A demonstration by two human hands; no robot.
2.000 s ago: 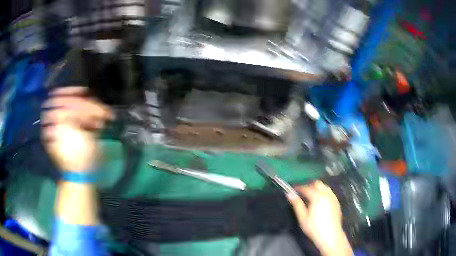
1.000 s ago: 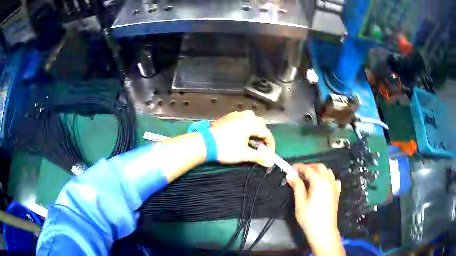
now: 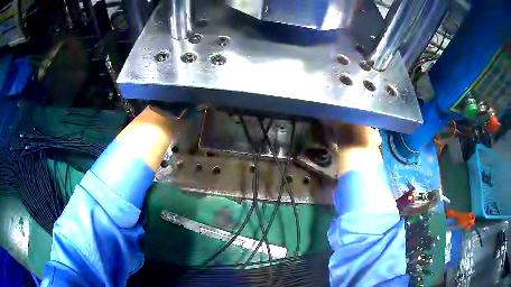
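Both my arms reach in under the thick steel upper platen (image 3: 269, 84). My left hand (image 3: 159, 116) shows only at the wrist; its fingers are hidden beneath the platen's left part. My right hand (image 3: 357, 137) is mostly hidden under the right part, beside the small steel block with a round center (image 3: 318, 158). Several thin black cables (image 3: 256, 185) run from under the platen over the lower die plate (image 3: 218, 179) and down across the green mat. A narrow silver bar (image 3: 224, 234) lies loose on the mat beneath the cables.
Shiny guide posts (image 3: 180, 19) stand on the platen. A looped black cable bundle (image 3: 33, 179) lies at left. More black cables (image 3: 241, 276) lie along the front edge. At right are a blue machine column (image 3: 426, 123), an orange-handled tool (image 3: 460, 219) and a blue basket (image 3: 488, 188).
My hands have moved apart and forward, from above the cable bundle to under the platen. Several cables now stretch from the bundle into the press. The view has shifted closer to the platen.
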